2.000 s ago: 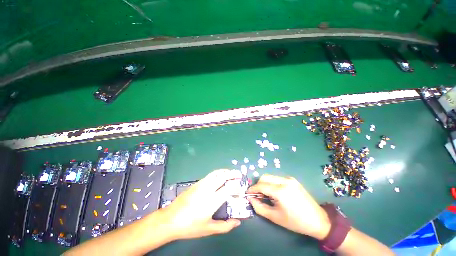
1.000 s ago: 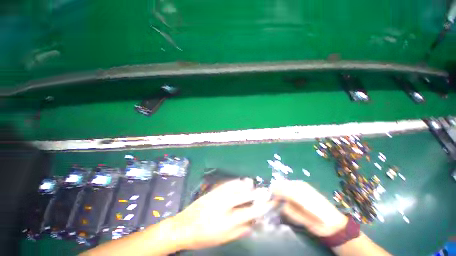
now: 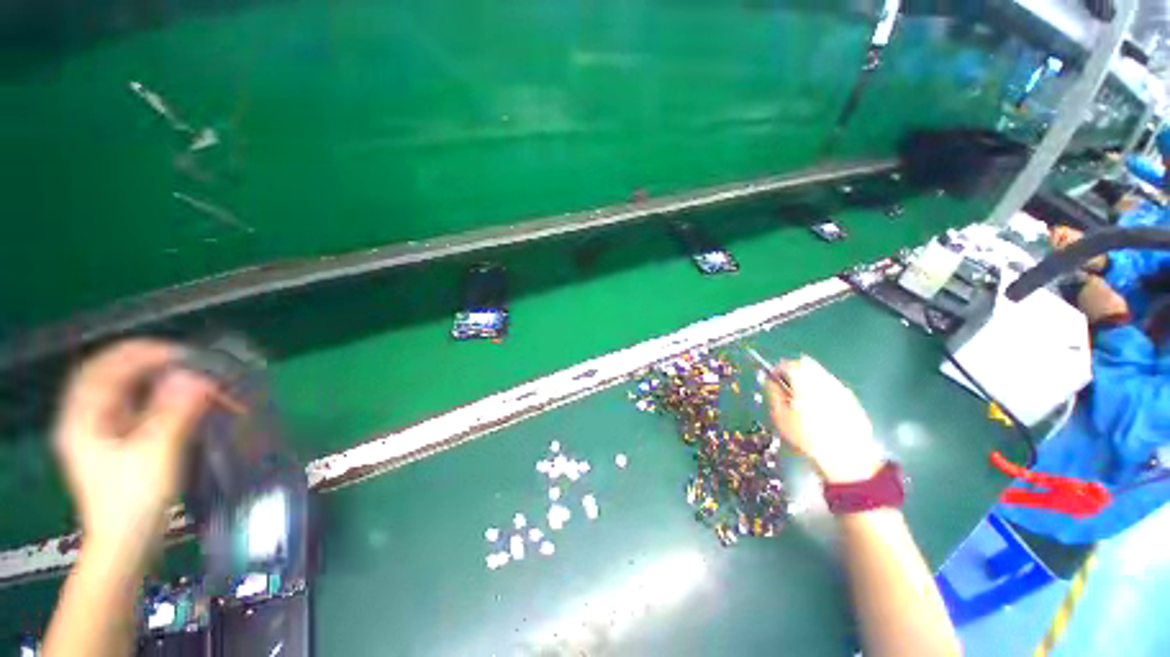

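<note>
My left hand (image 3: 118, 430) is blurred at the far left, raised at the white edge strip. Its fingers are at the upper side of a blurred dark phone body (image 3: 244, 469) and seem to hold it; the exact grip is smeared. My right hand (image 3: 828, 424), with a dark red wristband, holds thin tweezers (image 3: 770, 370) beside the upper right of the amber-and-dark parts pile (image 3: 738, 469). Small white parts (image 3: 558, 494) lie scattered left of the pile. Row phones (image 3: 263, 629) show at the lower left, partly cut off and covered.
Phones (image 3: 481, 306) lie spaced on the green belt behind the white edge strip (image 3: 513, 395). At right are a white device (image 3: 1020, 353), a red-handled tool (image 3: 1052, 492), a blue bin (image 3: 994, 578) and a coworker's blue sleeve (image 3: 1129, 398). A dark curved arm (image 3: 1091, 250) hangs above the device.
The view has swung to the right. My hands have parted: the left is now far left by the strip with a phone body, the right is at the amber pile with the tweezers.
</note>
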